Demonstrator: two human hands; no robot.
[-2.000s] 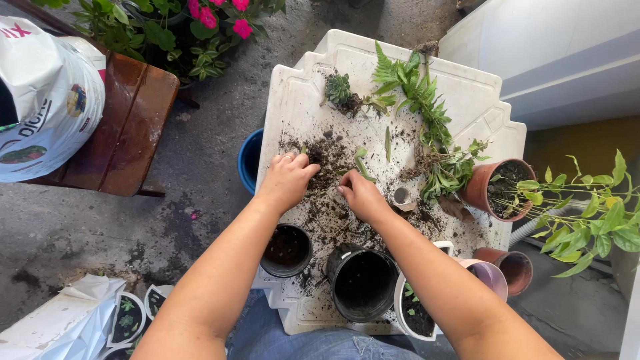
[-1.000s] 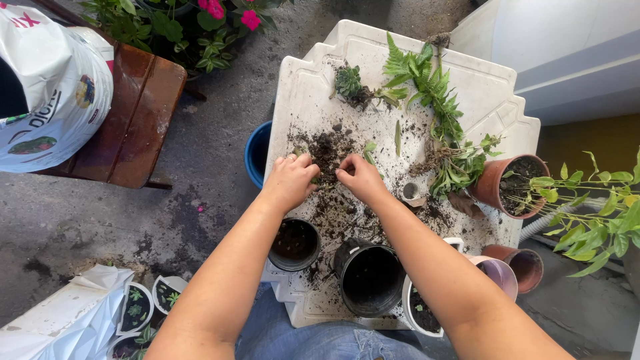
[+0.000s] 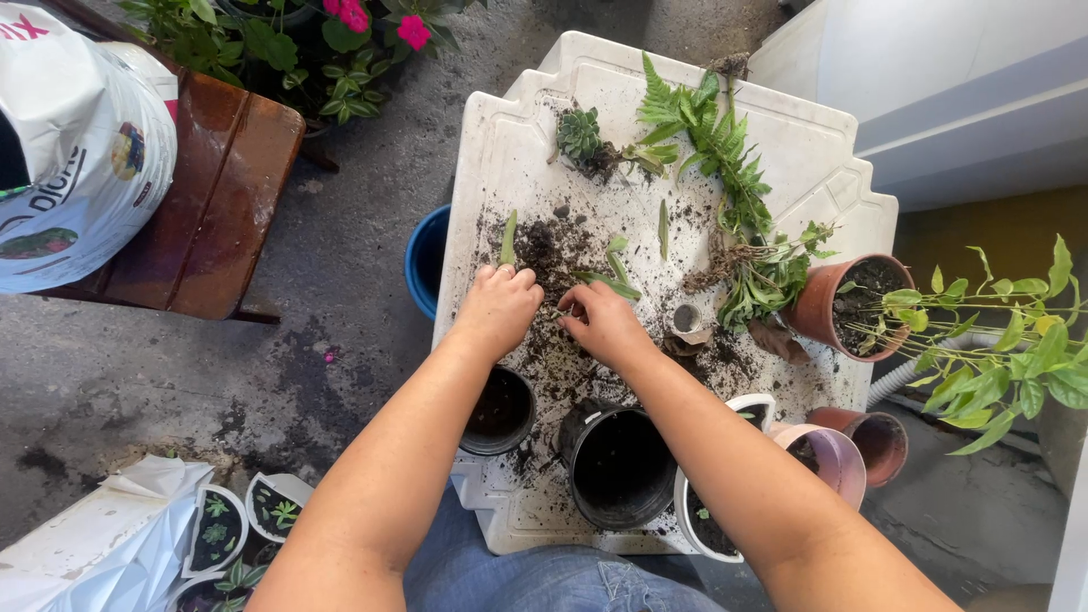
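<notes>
Over the soil-strewn white plastic table (image 3: 790, 178), my left hand (image 3: 500, 310) holds a green succulent leaf (image 3: 508, 240) that sticks up past its fingers. Just to its right, my right hand (image 3: 602, 325) has its fingertips pinched near a small pale bit of plant, too small to name. Green leaf pieces (image 3: 614, 280) lie above my right hand, and a single long leaf (image 3: 663, 229) lies farther up. A rosette succulent (image 3: 580, 136) with bare roots rests near the back, beside uprooted fern-like stems (image 3: 722, 161). Dark loose soil (image 3: 544, 246) is heaped beyond my hands.
Black pots (image 3: 622, 467) stand at the near edge, with white and pink pots (image 3: 829, 459) to their right. A terracotta-coloured pot with a leafy plant (image 3: 850, 306) lies tilted at the right. A blue bucket (image 3: 425, 263) is left of the table; a soil bag (image 3: 85, 170) sits on a wooden chair (image 3: 229, 195).
A green leaf now stands out from my left hand, where none showed plainly before. My right hand has moved slightly away from my left hand since one second ago.
</notes>
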